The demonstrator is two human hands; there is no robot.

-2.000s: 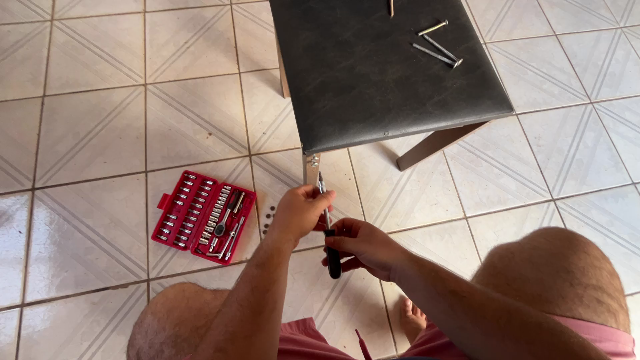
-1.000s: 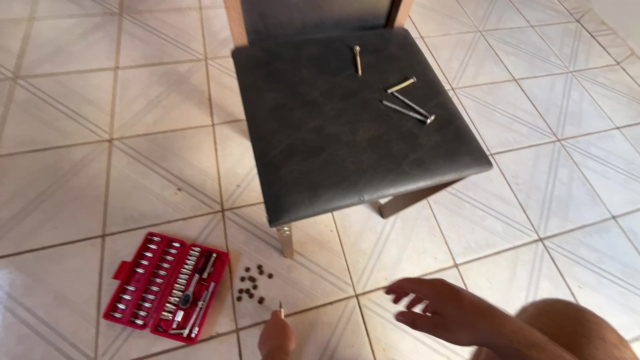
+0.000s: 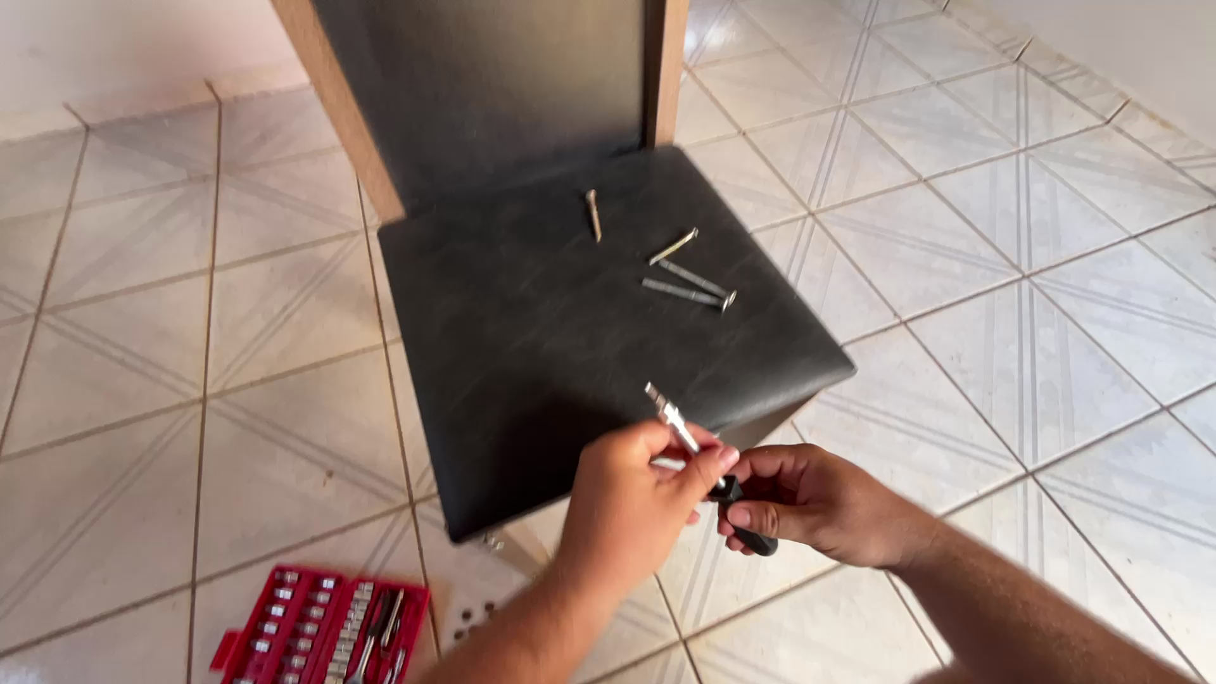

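Observation:
My left hand (image 3: 632, 499) pinches the metal shaft of a bit driver (image 3: 676, 425) above the front of the chair seat. Its tip points up and to the left. My right hand (image 3: 822, 503) grips the driver's black handle (image 3: 755, 540), partly hidden by the fingers. The black padded chair seat (image 3: 503, 332) lies beyond both hands. Toward its back right rest several loose bolts or screws: a short one (image 3: 594, 215), a brass-toned one (image 3: 674, 245) and two long ones (image 3: 682, 292) whose heads lie close together.
A red socket and bit case (image 3: 323, 627) lies open on the tiled floor at the lower left. Small dark round pieces (image 3: 465, 616) are on the floor beside it. The chair's backrest (image 3: 503, 76) rises behind the seat, and walls (image 3: 123, 57) border the floor.
Both hands, apart a second ago, are together again on the driver, above the seat's front. Two seconds ago they held it low by the chair leg. The view has tilted up.

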